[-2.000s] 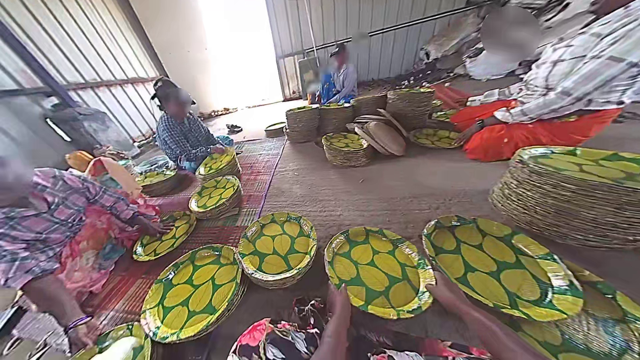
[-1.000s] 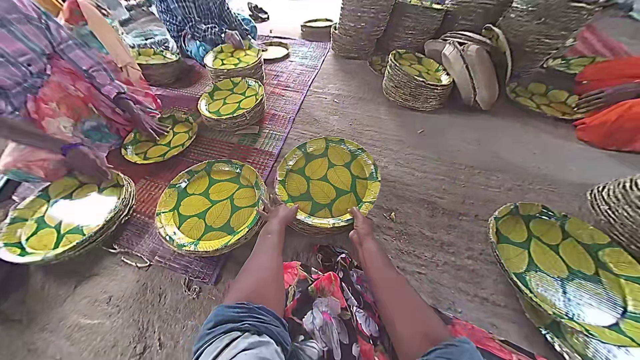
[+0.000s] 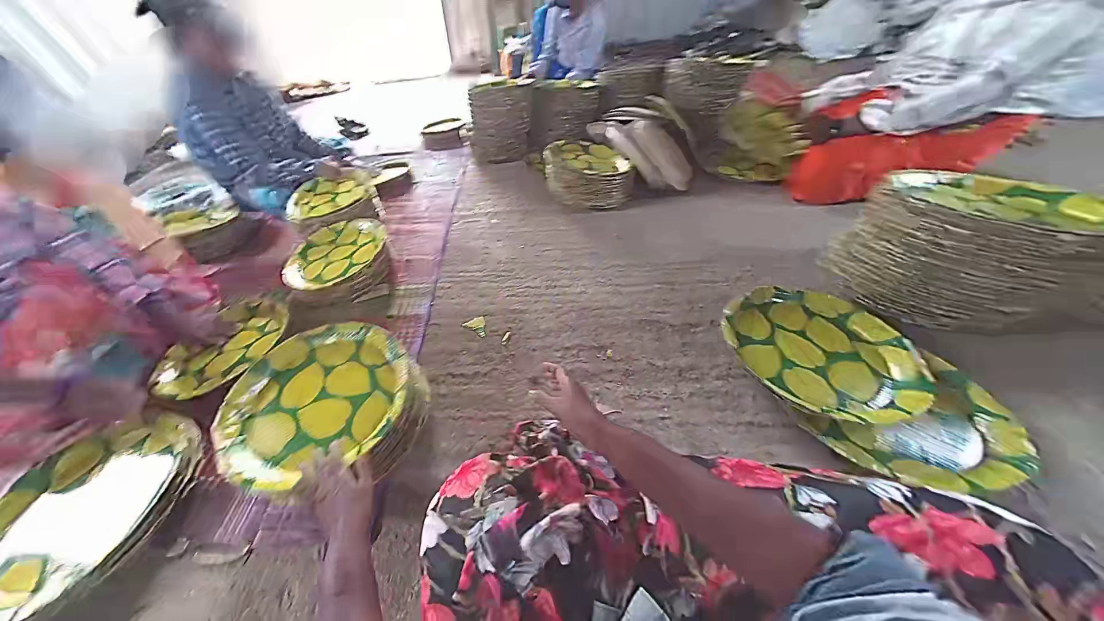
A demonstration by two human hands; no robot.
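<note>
My left hand (image 3: 338, 485) rests at the near edge of a stack of round plates with a yellow-leaf pattern on green (image 3: 321, 405); blur hides whether its fingers grip the rim. Over the bare floor, right of that stack, my right hand (image 3: 565, 398) is raised with fingers apart and nothing in it. To its right, a leaf-patterned plate (image 3: 828, 354) lies overlapping another such plate (image 3: 957, 431) on the floor.
Co-workers sit at the left (image 3: 86, 302), back left (image 3: 246, 129), back centre (image 3: 573, 39) and right (image 3: 957, 86). A tall plate stack (image 3: 957, 259) stands at the right. More stacks (image 3: 589, 177) stand behind, and others line a woven mat (image 3: 423, 250).
A second ago both my hands were at a plate stack in front of me. That stack no longer stands there; my left hand is now at the left stack, my right hand away from any plate.
</note>
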